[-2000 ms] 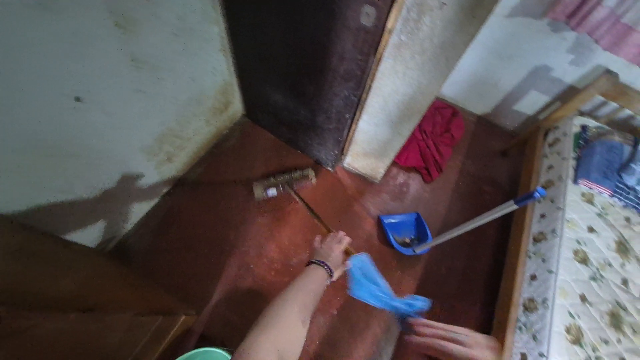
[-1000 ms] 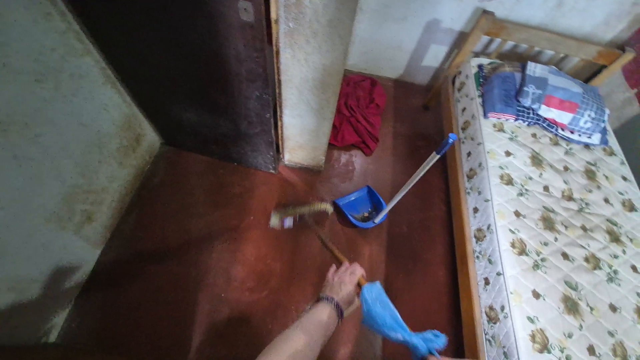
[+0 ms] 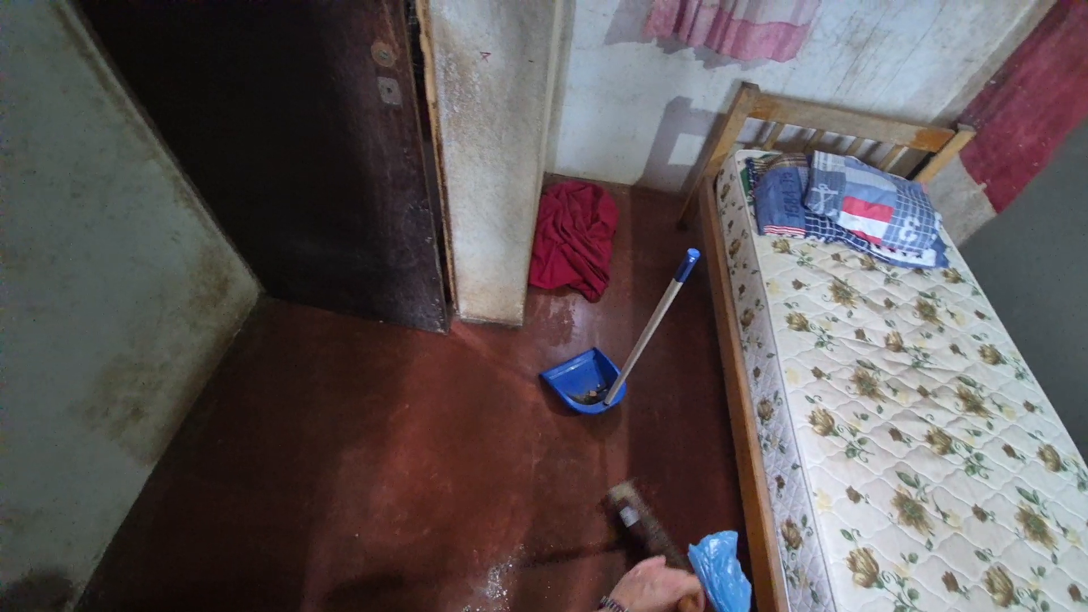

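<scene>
At the bottom edge, my left hand [image 3: 650,586], with a beaded bracelet at the wrist, is closed round the wooden handle of a broom. The blurred broom head [image 3: 642,520] lies just beyond it, over the red floor near the bed. A blue plastic bag [image 3: 721,569] hangs right beside the hand, around the handle. My right hand is out of view. Farther up, a blue dustpan [image 3: 586,382] with some debris inside stands on the floor, its long handle leaning up to the right. Whitish debris [image 3: 497,582] lies on the floor left of my hand.
A bed with a floral mattress [image 3: 901,408] and wooden frame runs along the right, with folded bedding [image 3: 858,208] at its head. A dark red cloth [image 3: 575,238] lies on the floor by the wall pillar [image 3: 484,170]. A dark door [image 3: 280,153] stands at the upper left.
The broom head has moved from beside the dustpan back toward me, near the bed frame. My right hand, visible two seconds ago, is out of view. The view has shifted.
</scene>
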